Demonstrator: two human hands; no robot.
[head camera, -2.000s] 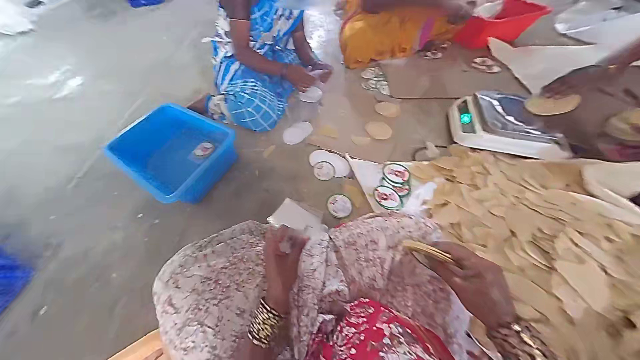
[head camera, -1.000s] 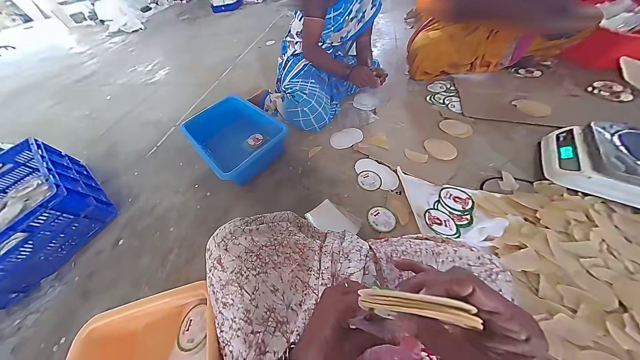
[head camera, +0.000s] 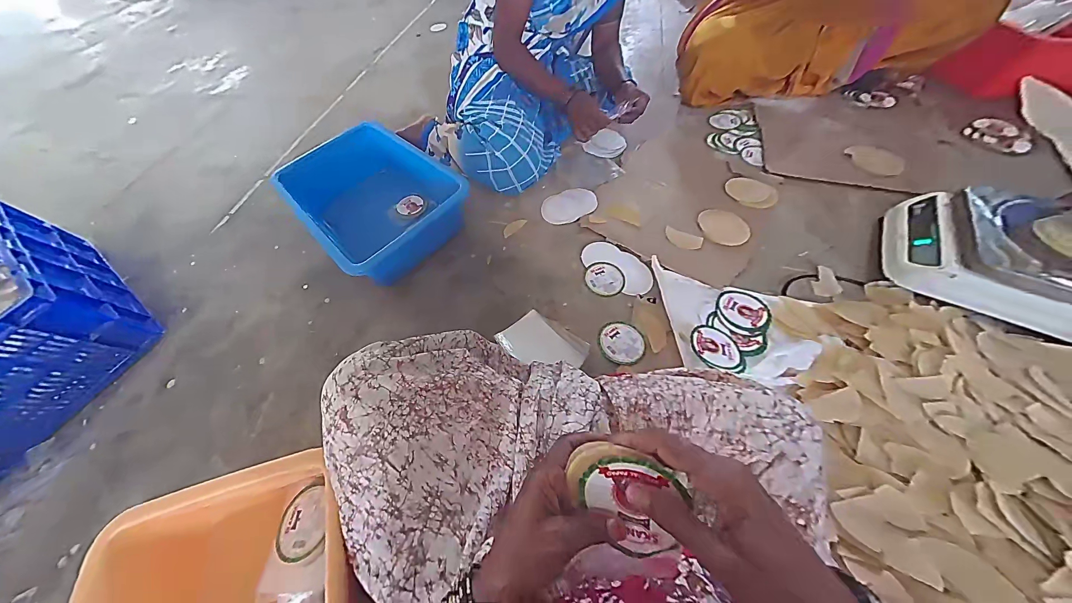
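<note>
Both my left hand (head camera: 544, 519) and my right hand (head camera: 712, 502) grip a small stack of thin round papads (head camera: 590, 456) over my lap. A round printed label (head camera: 599, 490) with a green edge lies on the face of the stack, under my fingers and thumbs. Clear plastic seems to show below it, though my hands hide part of it. To the right spreads a large heap of thin papads (head camera: 963, 419). More round labels (head camera: 741, 311) lie on a white sheet (head camera: 687, 293) just beyond my knees.
An orange tub (head camera: 209, 511) with a labelled packet stands at my left. Farther out are a blue crate (head camera: 75, 335), a blue tub (head camera: 368, 268) and a white weighing scale (head camera: 963, 268). A co-worker's hands (head camera: 607, 113) hold something small ahead; another person sits beyond. White discs (head camera: 569, 205) lie on the floor.
My hands were apart two seconds ago, the right one with papads. They came together around the stack, which was edge-on and now shows its face with the label. The view has swung left.
</note>
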